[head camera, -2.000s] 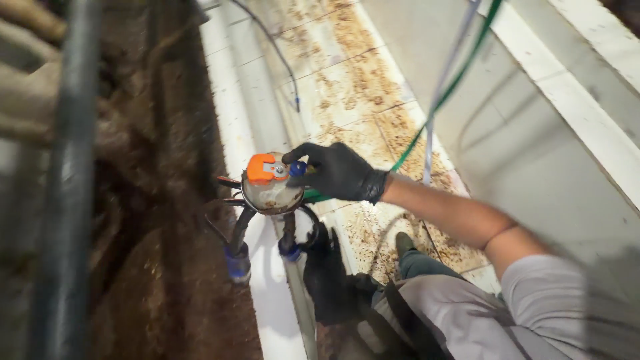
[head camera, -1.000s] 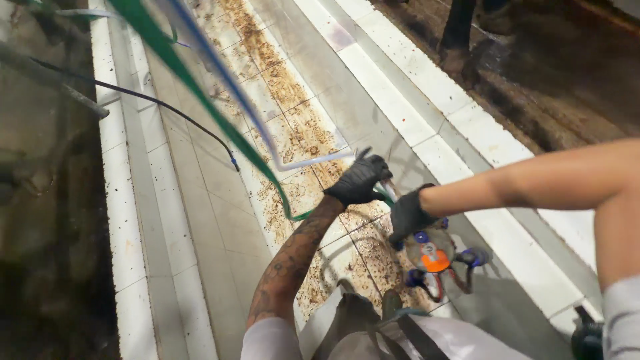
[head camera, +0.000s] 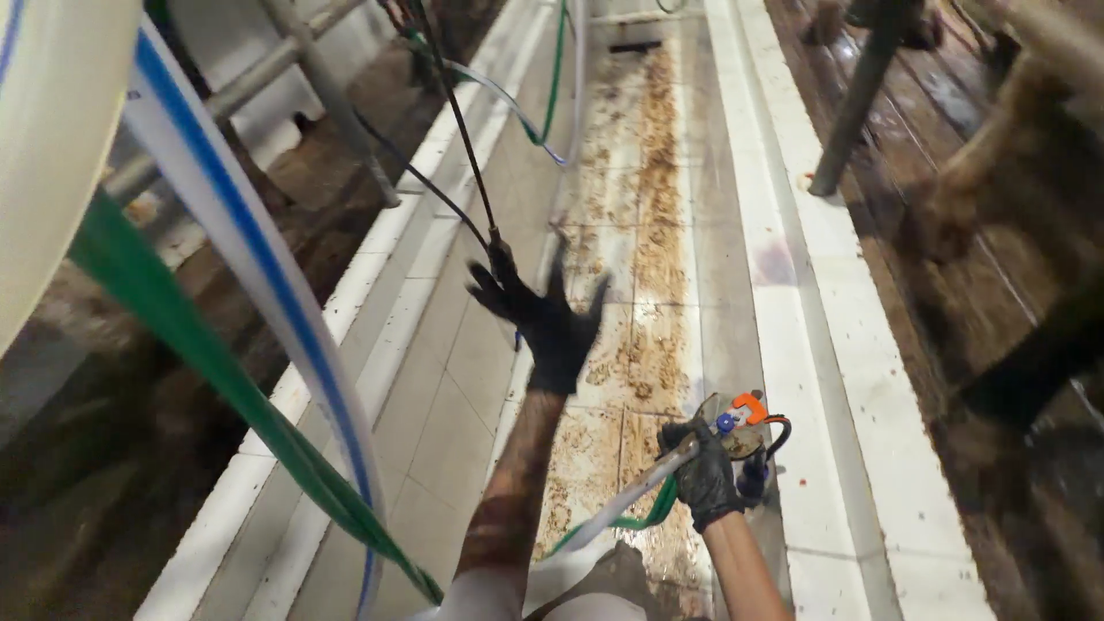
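My left hand (head camera: 552, 323), in a black glove, is raised over the tiled pit with its fingers spread; a dark hanging hose (head camera: 470, 142) with a thin end reaches its fingertips, and whether they touch I cannot tell. My right hand (head camera: 703, 474), also gloved in black, is closed around the hose end of a milking cluster (head camera: 740, 440). The cluster has a clear bowl, an orange clip on top and a blue fitting; a dark teat cup (head camera: 753, 477) hangs beside it. A whitish milk hose (head camera: 630, 500) and a green hose (head camera: 660, 509) run from my right hand towards my body.
Large green (head camera: 250, 405) and blue-striped hoses (head camera: 250, 224) hang close at the left. White tiled ledges (head camera: 828, 345) border the soiled pit floor (head camera: 651, 259). Metal posts (head camera: 862, 112) stand on both sides, with animal legs (head camera: 992, 164) on the wet platform at right.
My left hand has left the hoses near my right hand and now reaches forward with spread fingers. My right hand still has the cluster. The view has swung considerably.
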